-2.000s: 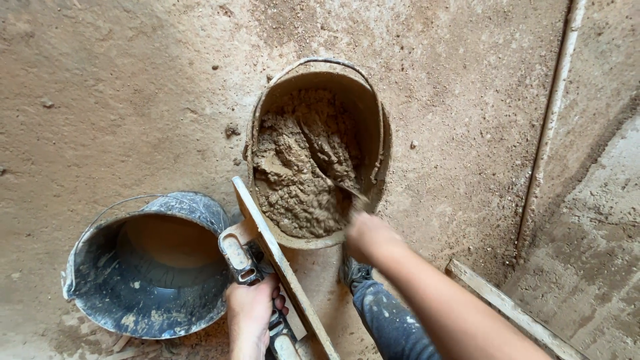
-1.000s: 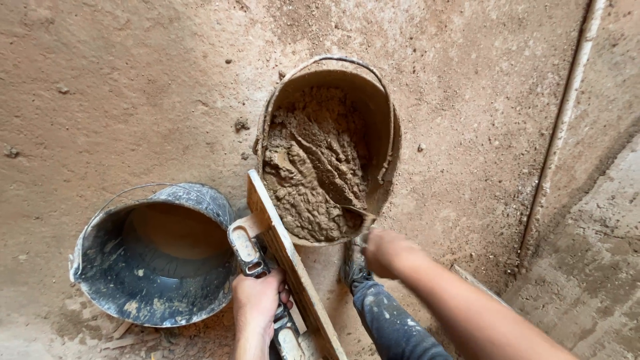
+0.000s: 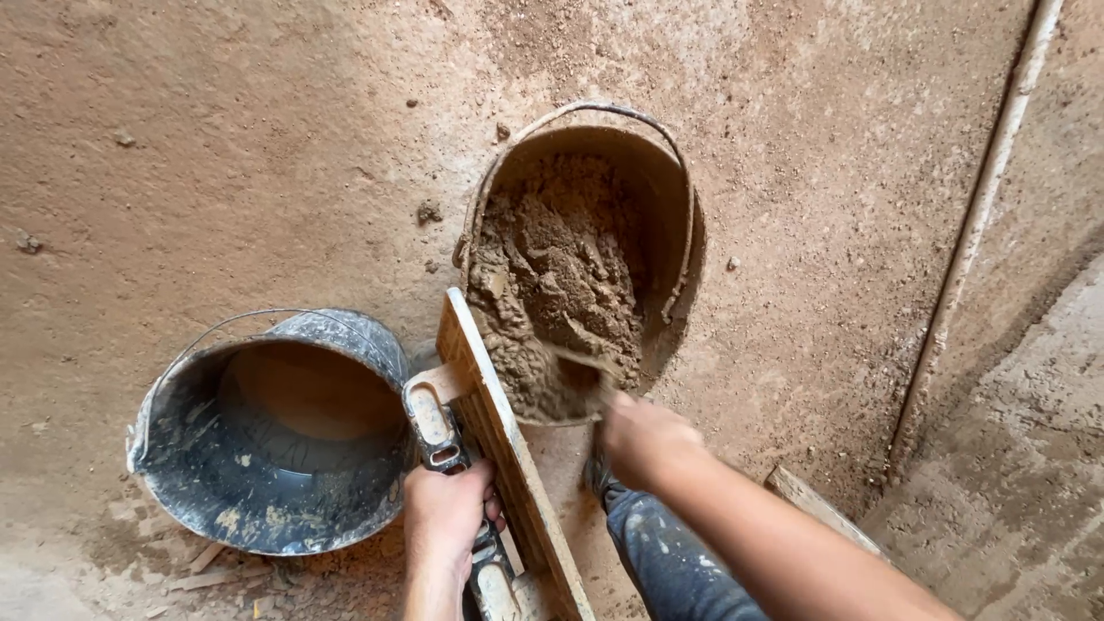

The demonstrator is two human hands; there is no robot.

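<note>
A bucket [image 3: 686, 302] coated in dried mud stands at the centre, with thick brown mortar [image 3: 569, 267] inside. My right hand [image 3: 647, 435], slightly blurred, grips a trowel [image 3: 582, 362] whose blade is in the mortar near the bucket's lower rim; its handle is hidden by the fingers. In my left hand [image 3: 453, 509] is the handle of a long plasterer's float [image 3: 509, 448], held on edge with its flat face turned toward the mortar bucket. The float's upper end touches or overlaps the bucket's lower left rim.
A black bucket [image 3: 302, 509] with murky water stands at the left. Wood scraps [image 3: 220, 578] lie below it. A pipe [image 3: 975, 224] runs along the right side, and a wooden board [image 3: 819, 509] lies at the lower right. My trouser leg [image 3: 673, 552] shows below the mortar bucket.
The trowel has worked through the mortar, whose surface has a different shape now. My left hand still holds the float beside the bucket.
</note>
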